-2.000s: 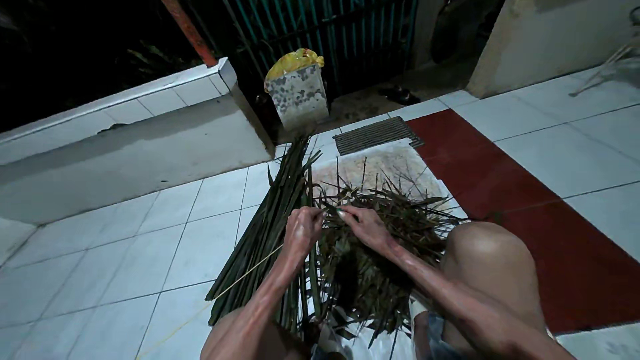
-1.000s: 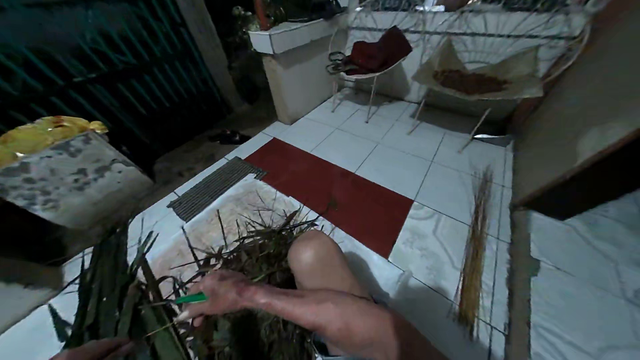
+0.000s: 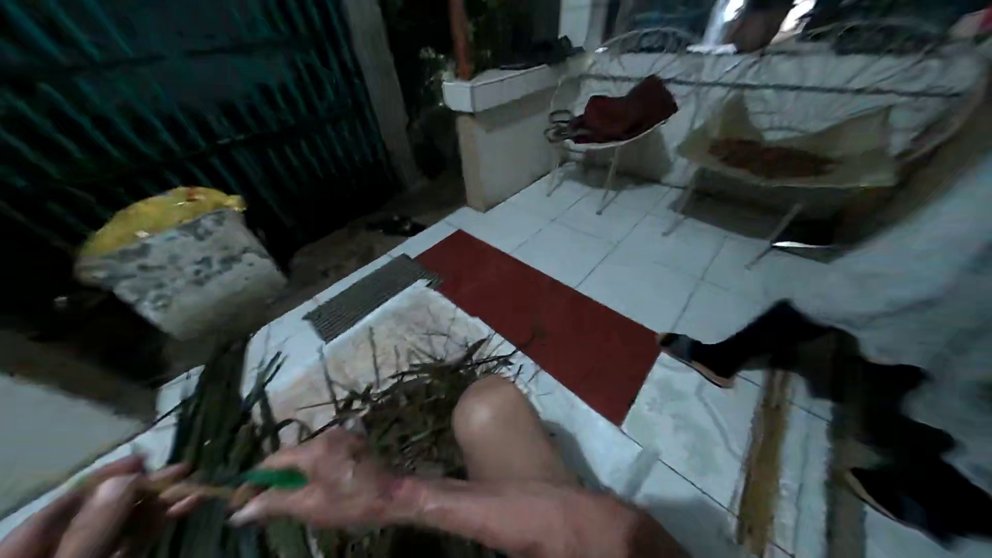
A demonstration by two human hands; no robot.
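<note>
At the lower left my right hand (image 3: pixel 333 477) is closed around a tool with a green handle (image 3: pixel 275 478), pointing left. My left hand (image 3: pixel 101 504), at the left bottom corner, has its fingers closed on a thin tan strip (image 3: pixel 190 490) that runs toward the right hand; blur hides its exact kind. Under and behind the hands lies a bundle of long dark green leaf strips (image 3: pixel 217 411). Right of it, beside my bent knee, is a heap of dry leaf scraps and thin stalks (image 3: pixel 411 411) on a pale sheet.
A red floor strip (image 3: pixel 542 318) and a ribbed grey mat (image 3: pixel 372 296) lie ahead. A person's dark-clad leg and sandal (image 3: pixel 744 349) are at the right, by a stick broom (image 3: pixel 763 465). Two chairs stand behind, one bearing dark red cloth (image 3: pixel 628 112). A yellow-topped block (image 3: pixel 186 263) stands left.
The view has swung right. A person's legs now show at the right, where none were a second ago. The green-handled tool stays in my right hand, and my left hand shows more fully beside it.
</note>
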